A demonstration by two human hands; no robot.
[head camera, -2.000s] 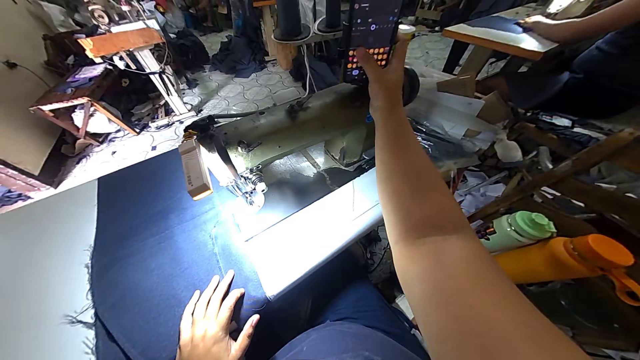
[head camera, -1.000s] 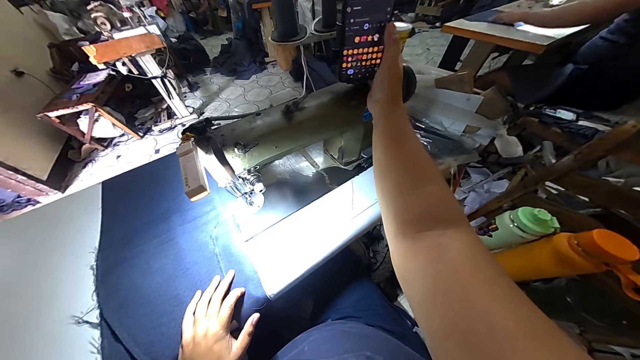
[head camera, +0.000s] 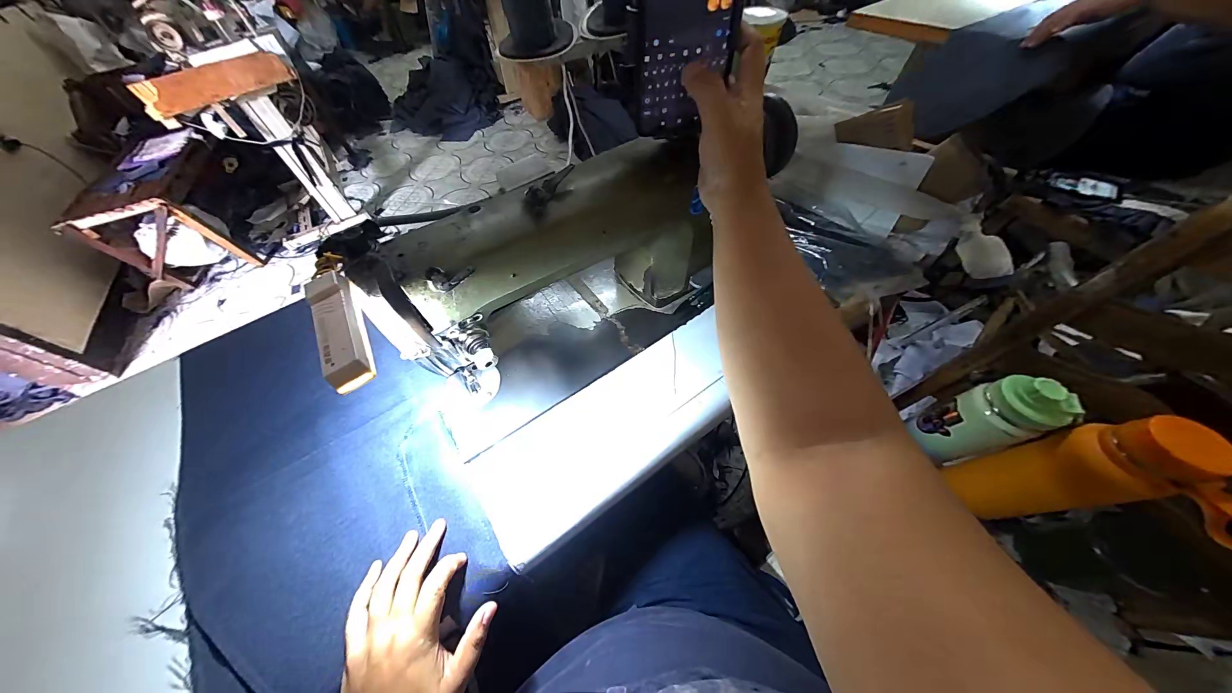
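Note:
My right hand (head camera: 733,115) is raised at the top centre around a black smartphone (head camera: 664,72); its thumb touches the lit screen. My left hand (head camera: 409,616) lies palm down, fingers apart, on dark blue fabric (head camera: 289,481) at the lower left. The fabric has a frayed left edge and a stitched line, and reaches the needle area of a sewing machine (head camera: 568,221). A bright lamp lights the machine's presser foot area (head camera: 472,375), whose details are lost in glare. A small white and orange box (head camera: 339,332) hangs at the machine's head.
A green bottle (head camera: 1001,414) and an orange bottle (head camera: 1088,467) lie at the right beside wooden bars (head camera: 1088,289). Thread cones (head camera: 529,29) stand behind the machine. Another person's hand (head camera: 1078,17) rests on dark cloth at the upper right. A second machine (head camera: 212,77) stands at the upper left.
My right thumb has moved over the phone's screen, and the screen shows a different layout. My left hand stays on the fabric. The other person's dark cloth now hangs over the table edge.

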